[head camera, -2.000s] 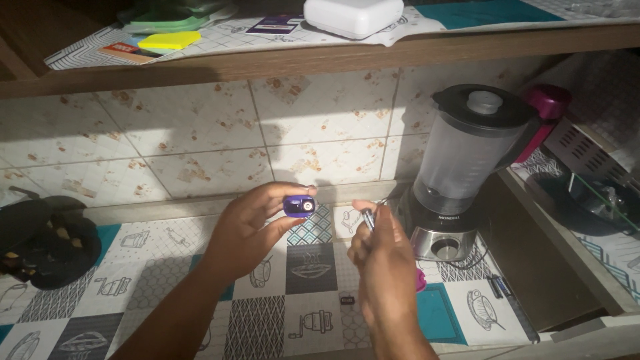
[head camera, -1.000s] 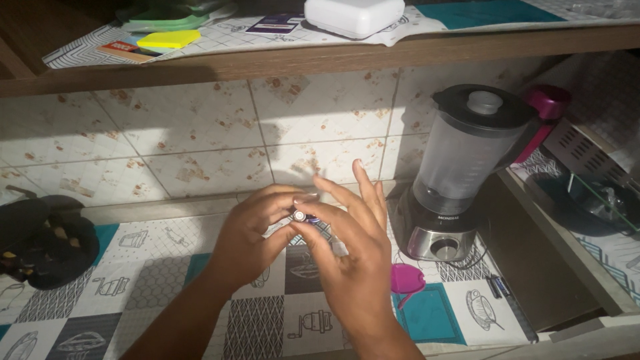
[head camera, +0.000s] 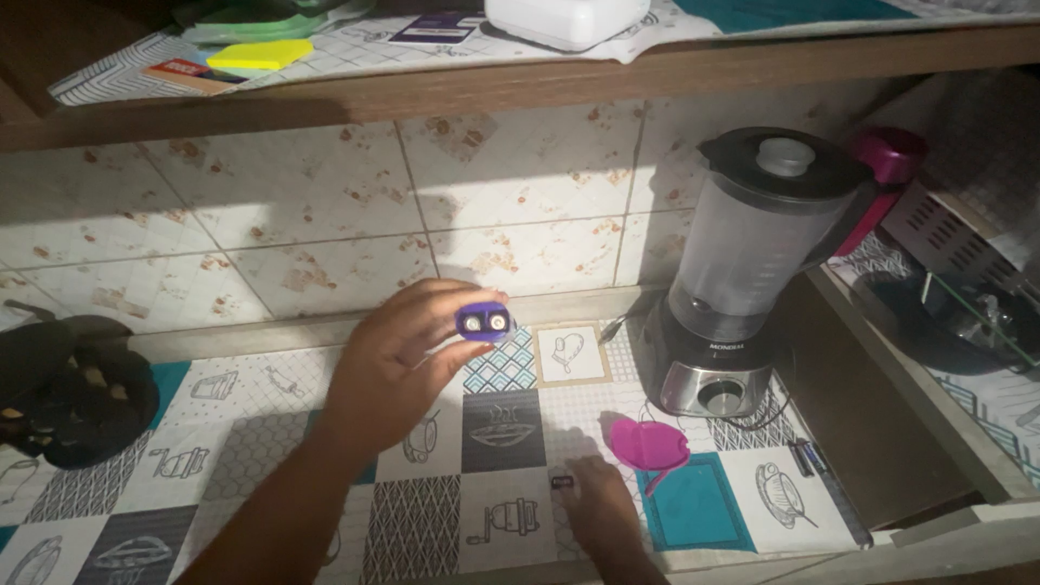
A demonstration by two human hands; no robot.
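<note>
My left hand [head camera: 398,366] holds a small purple battery-powered device [head camera: 484,322] up in front of the tiled wall. Its end faces me, and two battery ends show side by side in the opening. Lower down, my right hand [head camera: 600,504] reaches to the patterned tablecloth, its fingertips at a small dark object [head camera: 561,482] with light writing; whether they grip it, I cannot tell. Right of that hand lies a magenta plastic piece [head camera: 650,444] with a narrow tab.
A blender [head camera: 747,244] stands at the right, its cable behind it. Beside the wooden edge lie small batteries or pens [head camera: 804,459]. A dark pan-like item [head camera: 77,390] sits at left. Overhead runs a wooden shelf [head camera: 520,81] with a white case [head camera: 561,20] and yellow notes [head camera: 260,54].
My right hand has left the purple device and moved down to the tablecloth. Two battery ends now show in the device, held by my left hand throughout.
</note>
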